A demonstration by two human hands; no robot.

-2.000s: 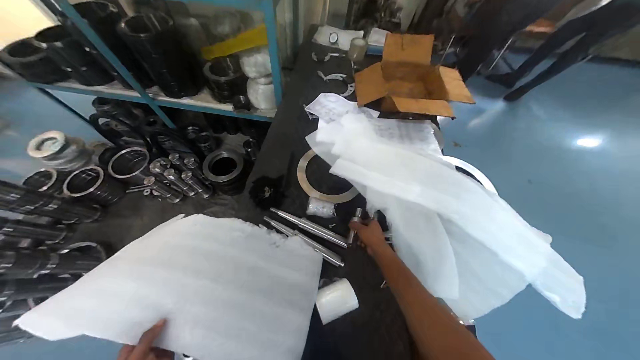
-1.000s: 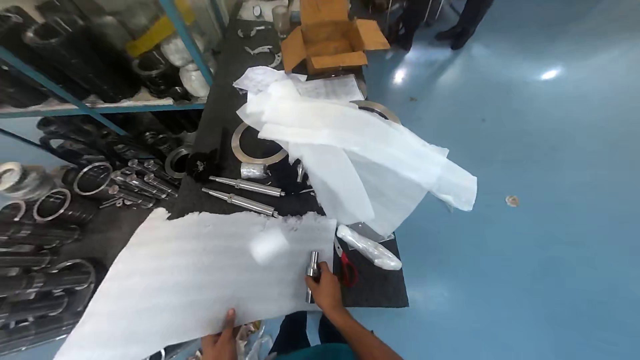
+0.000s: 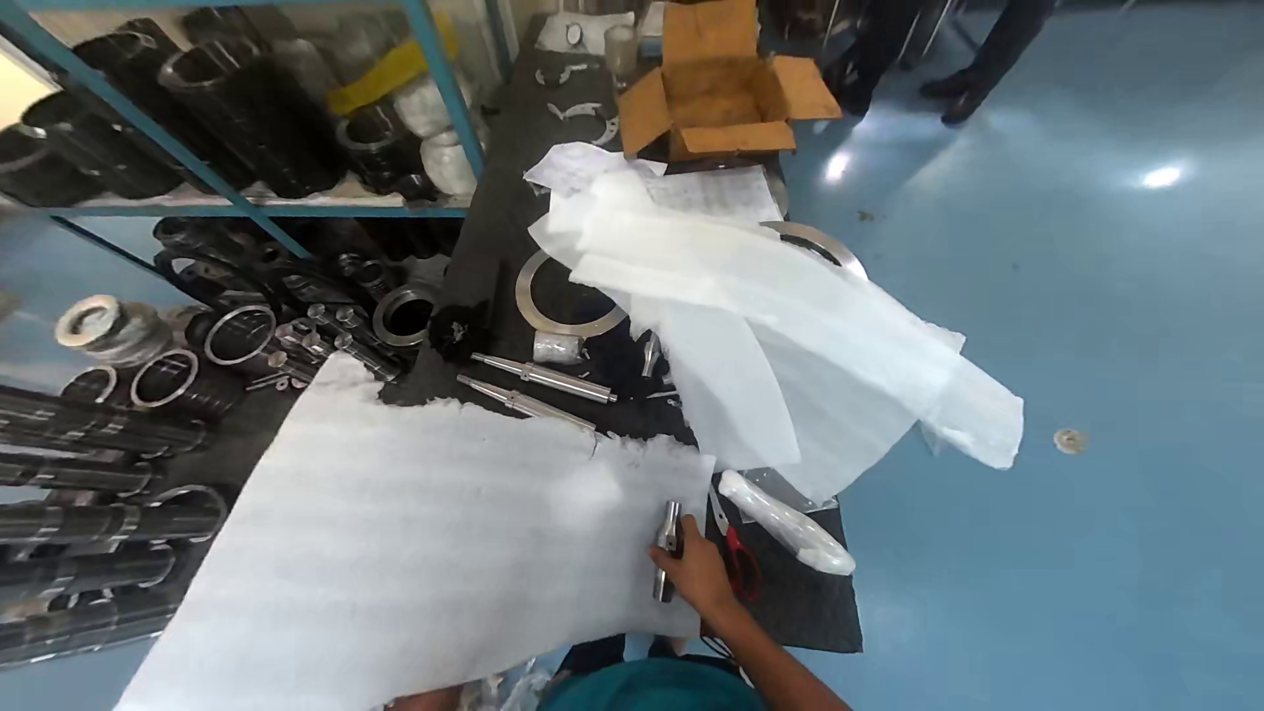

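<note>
A large white foam sheet (image 3: 425, 553) lies over the near part of the dark bench. On its right edge my right hand (image 3: 699, 573) grips a short shiny metal part (image 3: 667, 548). My left hand (image 3: 425, 699) is at the bottom edge, mostly hidden beneath the sheet, so its fingers cannot be seen. Beyond the sheet's far edge lie two stepped metal shafts (image 3: 543, 378). Red-handled scissors (image 3: 739, 558) and a wrapped white bundle (image 3: 787, 523) rest right of my right hand.
More foam sheets (image 3: 760, 326) overhang the bench's right edge. Beyond are a flat metal ring (image 3: 523, 296), papers (image 3: 726, 191) and an open cardboard box (image 3: 726, 94). A blue-framed shelf (image 3: 336, 209) with dark cylinders stands left. A person's legs (image 3: 997, 49) are at the far right.
My right hand, earlier near the shafts, is now on the foam sheet with the metal part. The left hand has slipped mostly out of sight. The wrapped bundle and scissors have come into view.
</note>
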